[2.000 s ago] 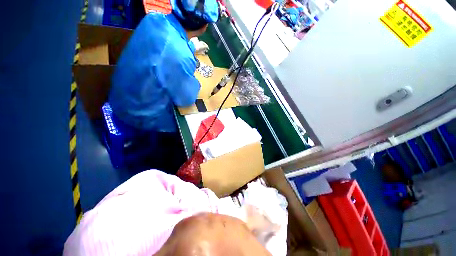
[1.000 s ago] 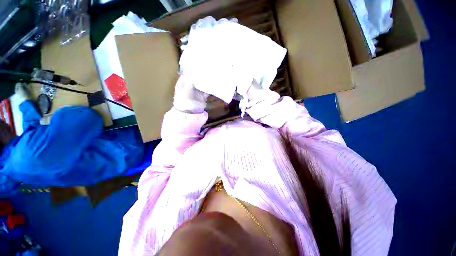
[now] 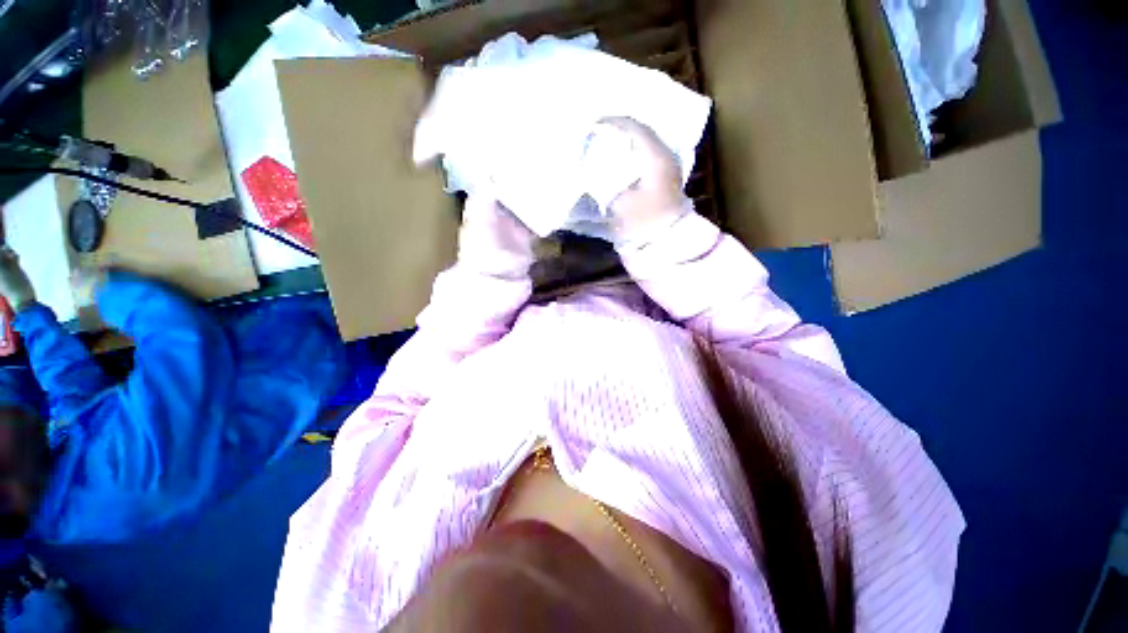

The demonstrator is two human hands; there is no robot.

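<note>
White wrapping sheets [image 3: 544, 105] lie in a loose stack over the open carton [image 3: 792, 124] in front of me. My right hand [image 3: 637, 167] is on top of the sheets at their right side, its fingers closed around a folded part of the white sheet. My left hand [image 3: 489, 223] is at the near left edge of the sheets; its fingers are blurred and mostly hidden by them. No metal part can be made out in either hand. Brown divider strips [image 3: 637, 37] show in the carton behind the sheets.
A second open carton [image 3: 946, 229] holding crumpled white material [image 3: 938, 50] stands at the right. At the left are a red plastic piece [image 3: 278, 198] on white sheets, a cable, a tool [image 3: 111, 158], and a person's blue sleeve [image 3: 161, 334].
My right hand has come up onto the top of the sheets, where it was hidden before. The sheets' left edge has shifted outward. The coworker's arm has moved.
</note>
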